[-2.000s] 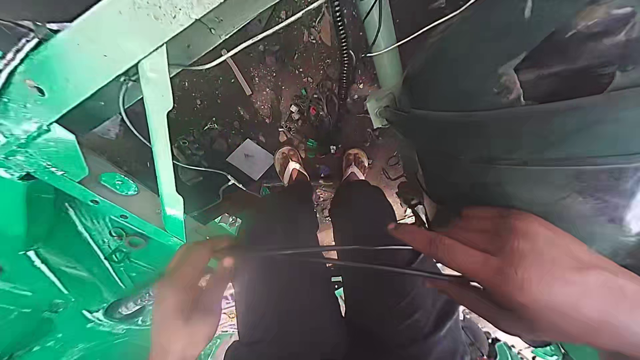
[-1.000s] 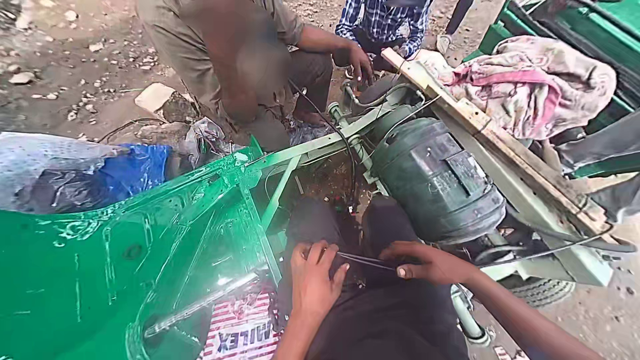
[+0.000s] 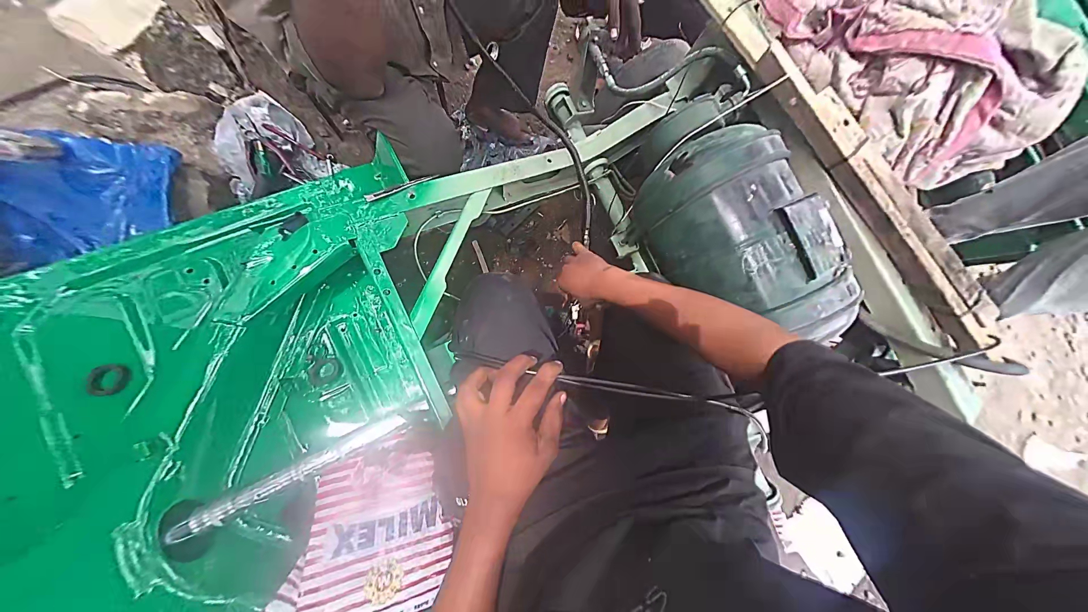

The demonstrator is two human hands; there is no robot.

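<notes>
My left hand [image 3: 510, 412] rests over my left thigh, its fingers around one end of a thin black cable [image 3: 629, 388]. The cable runs doubled across my lap to the right. My right hand [image 3: 586, 272] reaches forward between my knees, beside the lower end of a black corrugated hose [image 3: 580, 174]; whether it holds anything is hidden. A green painted metal body panel [image 3: 255, 340] lies to the left. Its pale green frame rail [image 3: 510, 174] crosses beyond my knees. Right of my right hand is a dark plastic drum [image 3: 748, 229].
Beyond the rail a person [image 3: 374, 68] crouches; another person's hand [image 3: 625, 25] is near the top. A wooden plank [image 3: 875, 170] and a pink and white cloth [image 3: 935, 76] lie at the right. A striped sack [image 3: 382, 527], blue plastic sheet [image 3: 85, 187] and clear plastic bag [image 3: 263, 144] are at the left.
My right hand has let go of the cable and moved forward between my knees. My left hand still has the cable. The view has swung up from the ground at my feet.
</notes>
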